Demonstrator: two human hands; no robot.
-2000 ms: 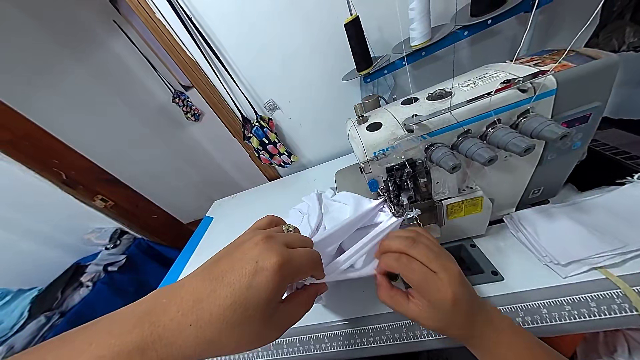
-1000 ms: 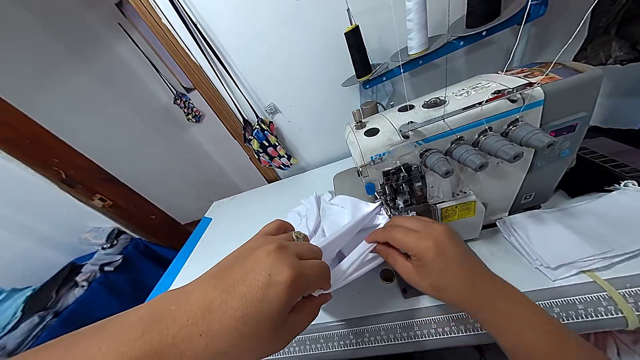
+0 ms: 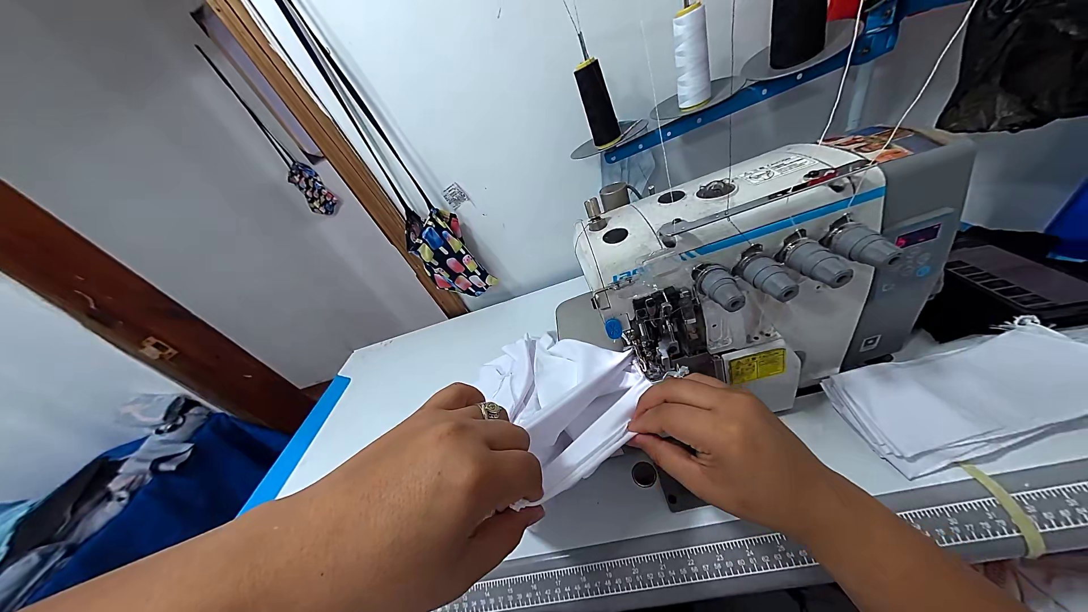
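A bunched piece of white fabric (image 3: pixel 565 382) lies on the table, its upper right end under the needle area of a white and grey overlock sewing machine (image 3: pixel 765 255). My left hand (image 3: pixel 459 476), with a ring on one finger, grips the near left edge of the fabric. Its fingertips are partly hidden. With thumb and fingers, my right hand (image 3: pixel 722 450) pinches the fabric's right edge just in front of the presser foot area. The cloth is stretched between both hands.
Stacked white fabric pieces (image 3: pixel 960 399) lie right of the machine. A measuring tape strip (image 3: pixel 680 565) runs along the table's front edge. Thread cones (image 3: pixel 597 102) stand behind on a blue rack (image 3: pixel 765 95). Blue cloth (image 3: pixel 191 484) is piled at lower left.
Two seconds ago my right hand's fingers were more spread beside the fabric; now they pinch its edge. My left hand keeps its hold on the cloth.
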